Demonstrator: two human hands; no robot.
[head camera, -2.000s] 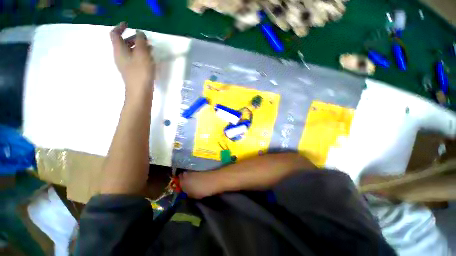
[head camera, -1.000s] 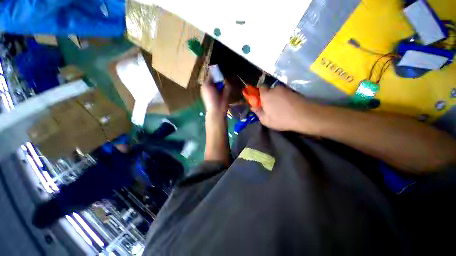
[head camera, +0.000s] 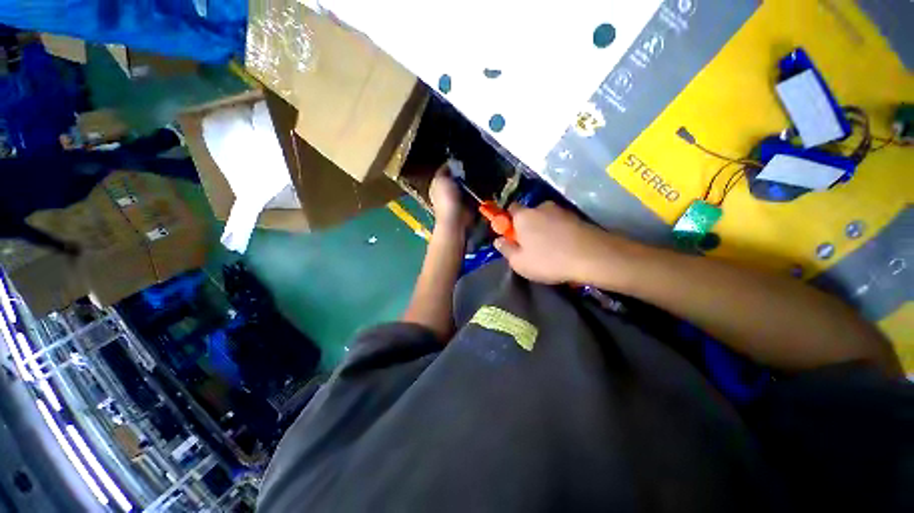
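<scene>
My left hand (head camera: 451, 202) is over the open carton (head camera: 426, 150), its fingertips closed on a battery cell (head camera: 456, 166). Only a small whitish part of the cell shows. My right hand (head camera: 546, 240) is closed on the orange-handled cutting tool (head camera: 498, 218). Its thin metal end points at the left fingertips; whether it touches the cell cannot be told. On the yellow panel of the printed mat (head camera: 641, 165) lie blue cells with white pads (head camera: 805, 168), wired to a green circuit board (head camera: 696, 220).
A white board with dark round dots (head camera: 501, 50) borders the mat. Brown carton flaps (head camera: 351, 105) stand left of my left hand. A waste carton with white material (head camera: 251, 160) stands on the green floor. Stacked brown cartons (head camera: 120, 235) and a blue cover (head camera: 130, 25) are farther left.
Since two seconds ago, my left hand has left the white board for the carton, and the view has turned left. Since one second ago, the left fingertips and cell are nearer the tool's tip.
</scene>
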